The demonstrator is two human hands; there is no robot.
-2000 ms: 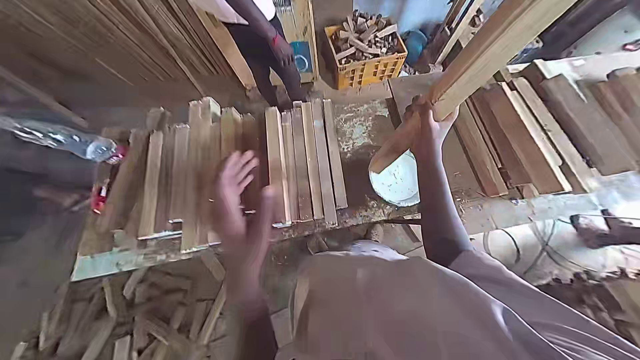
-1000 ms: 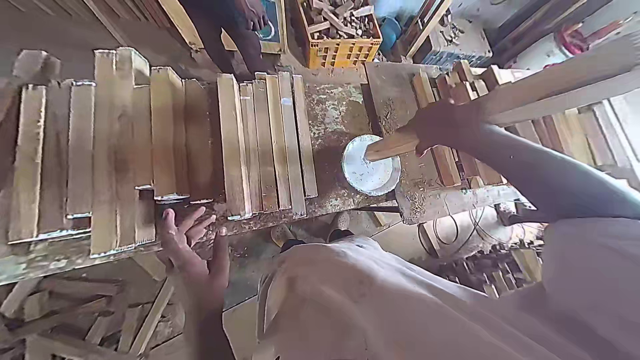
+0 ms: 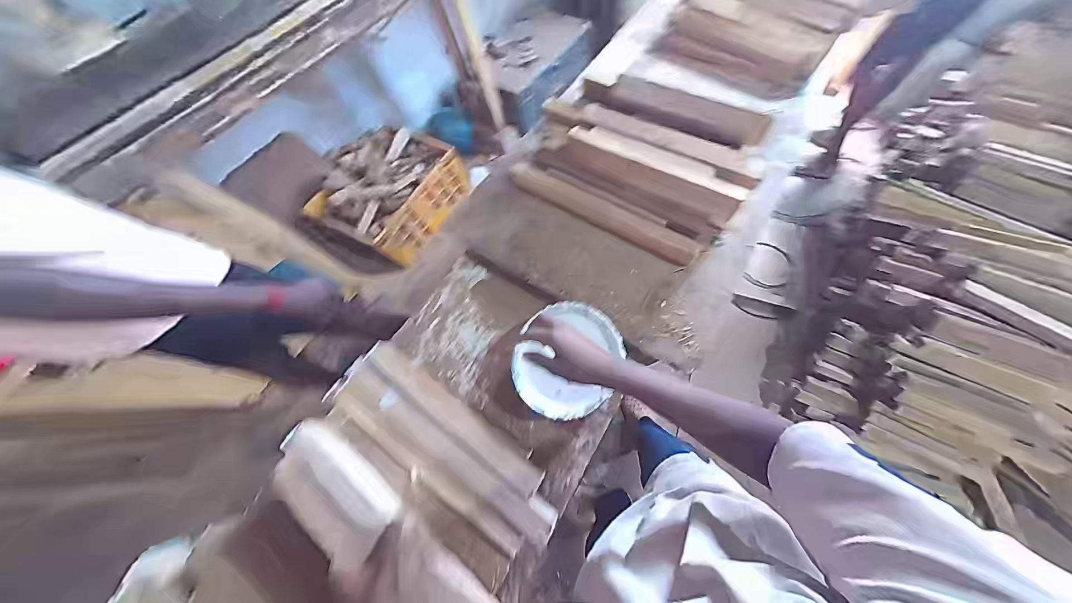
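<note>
My right hand [image 3: 571,350] reaches over a round white container [image 3: 559,395] on the workbench, its fingers curled at or inside the container. Blur hides whether they grip the rim or anything else. Left of the container, wooden strips [image 3: 448,419] lie side by side across the bench. A pale wooden block [image 3: 343,486] sits or is raised at their near left end, strongly blurred. A blurred skin-toned patch at the bottom edge, beside that block, may be my left hand; its fingers cannot be made out.
Another person's arm [image 3: 193,297] with a red wristband reaches to the bench's far edge from the left. Behind the bench stands a yellow plastic crate [image 3: 427,209] of wood offcuts. More wooden pieces [image 3: 628,184] lie along the bench's far end. Stacked timber [image 3: 963,335] is at the right.
My right hand held a long wooden piece at the container earlier; now that piece is gone from it and the hand is over the container. The view has swung strongly.
</note>
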